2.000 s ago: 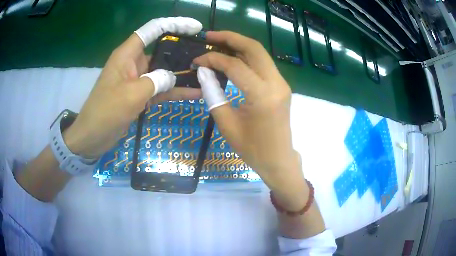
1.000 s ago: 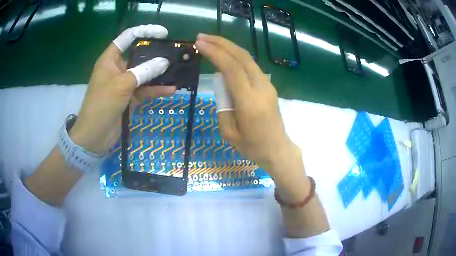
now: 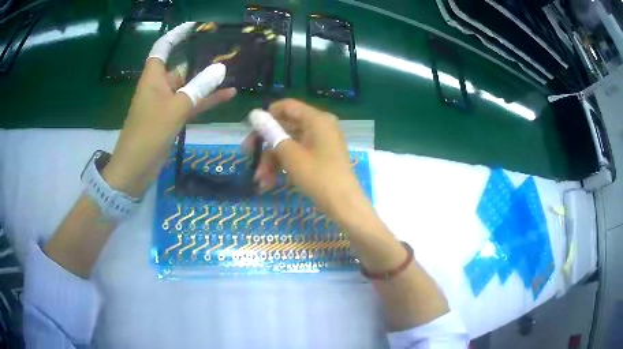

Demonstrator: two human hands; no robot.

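My left hand [image 3: 160,92], with white finger cots, grips a black phone middle frame [image 3: 239,65] by its solid top end. The frame is tilted and blurred, its window end over the blue sheet. An orange flex strip [image 3: 225,56] shows on its solid part, with gold patches at the top edge. My right hand [image 3: 300,146], blurred, is at the frame's right side rail, fingers bent; whether it grips the rail is unclear. The blue carrier sheet [image 3: 198,218] with rows of orange zigzag strips and white rings lies below, partly hidden by the frame and my right hand.
A green conveyor [image 3: 393,102] crosses the back and carries several black frames, one [image 3: 332,54] just right of the held one. A crossed pile of plain blue sheets [image 3: 512,228] lies at right on the white foam [image 3: 423,198]. Dark racks stand at the upper right.
The held frame has moved up and away over the conveyor. My right hand has gone from its top corner down to its side rail. The flex strip on the solid part is now uncovered.
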